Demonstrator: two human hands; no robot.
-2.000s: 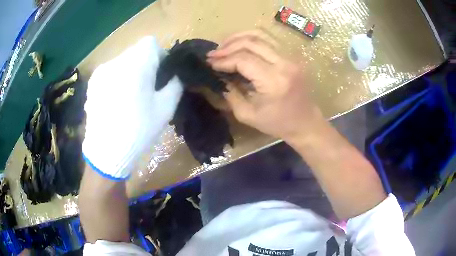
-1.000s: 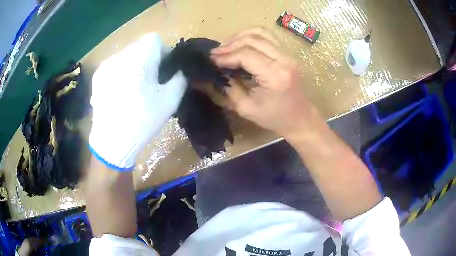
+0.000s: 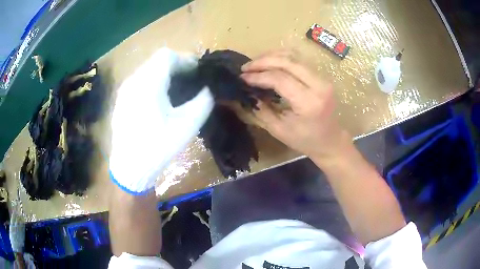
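Observation:
A black ragged artificial bird [image 3: 229,142] is held between my two hands above the board. My left hand [image 3: 158,121], in a white knitted glove with a blue cuff edge, grips its upper left part between thumb and fingers. My bare right hand [image 3: 295,100] pinches its right side with thumb and fingers. The lower part of the bird hangs down over the film-covered board. The hands hide part of the body, and the pieces under my right fingers are hard to tell apart.
Black birds with tan legs [image 3: 63,131] lie at the board's left. A red and black packet [image 3: 329,41] and white glue bottle [image 3: 388,74] lie on the tan board [image 3: 273,26]. A green belt [image 3: 79,50] runs beyond. Blue crates [image 3: 437,157] stand below. Part of a person [image 3: 18,236] shows lower left.
Both hands and the bird appear slightly further right and lower, as do the packet and bottle, so the view has shifted. The grips look nearly unchanged. A person's part now shows at lower left.

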